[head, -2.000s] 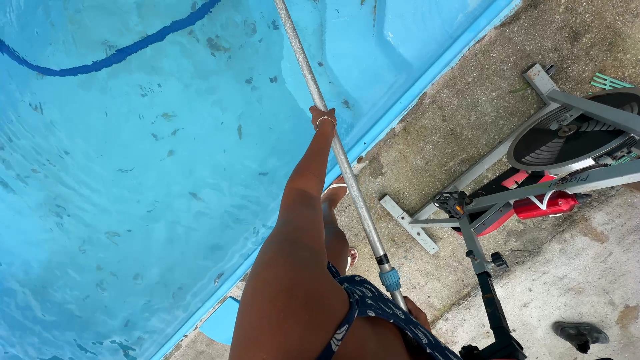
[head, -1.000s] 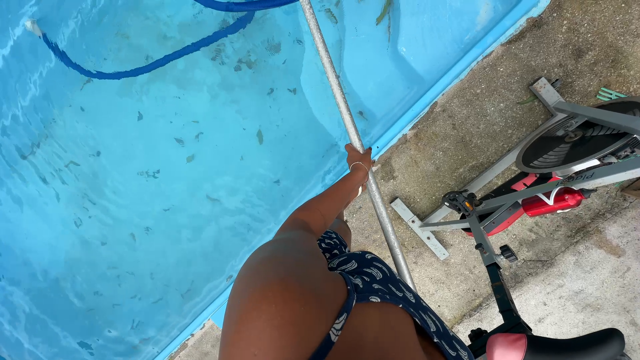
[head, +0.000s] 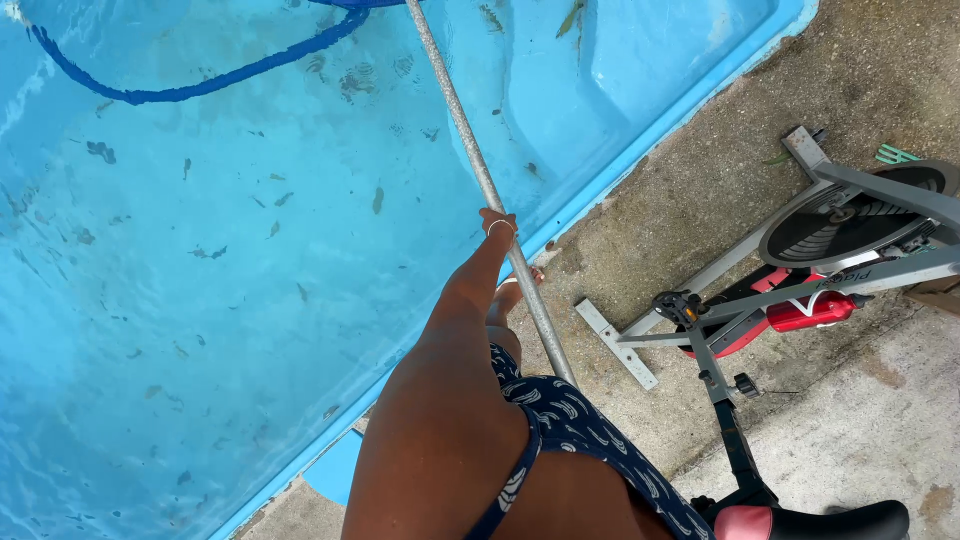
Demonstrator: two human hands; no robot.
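My left hand (head: 499, 223), with a thin white band at the wrist, grips a long grey metal pole (head: 469, 142). The pole slants from the top edge of the view over the pool water down to my patterned dark blue garment, where its lower part is hidden. Its far end is out of view. My right hand is not visible. A blue hose (head: 187, 91) curves through the water at the upper left. Several leaves (head: 377, 200) and dark bits of debris lie in the light blue pool (head: 225, 315).
The pool's blue edge (head: 637, 150) runs diagonally beside my sandalled foot (head: 521, 281). On the concrete at the right stands an exercise bike (head: 750, 300), with a red bottle (head: 814, 311) on its frame and a black and pink saddle (head: 817, 523). Green plastic prongs (head: 896, 154) lie past its wheel.
My left hand has moved back toward my body, still on the pole. The right hand and the pole's blue collar, visible earlier near my body, are now out of sight.
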